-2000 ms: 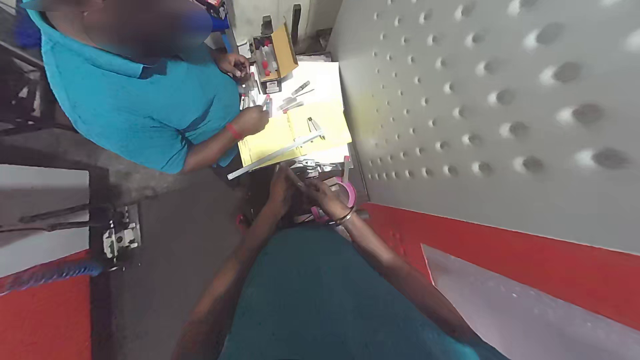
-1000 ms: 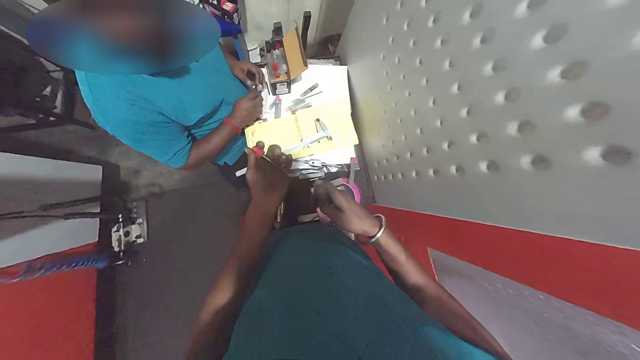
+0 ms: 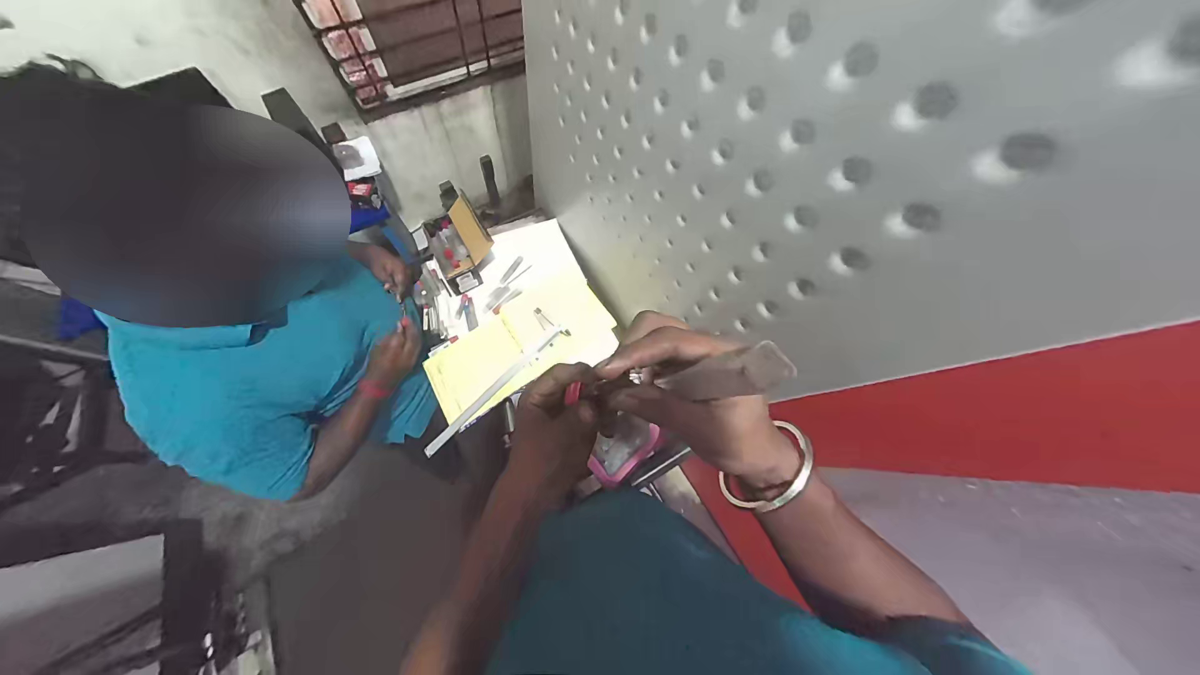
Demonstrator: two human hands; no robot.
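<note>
My left hand [image 3: 560, 422] is closed around a small tool with a red part [image 3: 573, 393], most of it hidden by the fingers. Close against it, my right hand [image 3: 698, 394], with a metal bangle at the wrist, grips a flat translucent strip-like object [image 3: 736, 373] that sticks out to the right. A small shiny metal part [image 3: 637, 376] shows between the two hands. Below them is a pink-rimmed container [image 3: 647, 454]. Just beyond my left hand, a long metal caliper-like tool [image 3: 497, 386] lies across yellow paper [image 3: 459, 373].
A co-worker [image 3: 253, 375] in a blue shirt sits at the left, both hands on a small item over the table edge. An open cardboard box [image 3: 472, 234] with small bottles and several slim tools stands on white paper [image 3: 539, 246]. A grey dimpled panel [image 3: 825, 187] rises at the right.
My hands, apart one second ago, have come together. The red part was at my raised left hand then. The translucent strip now shows in my right hand. The view has shifted strongly.
</note>
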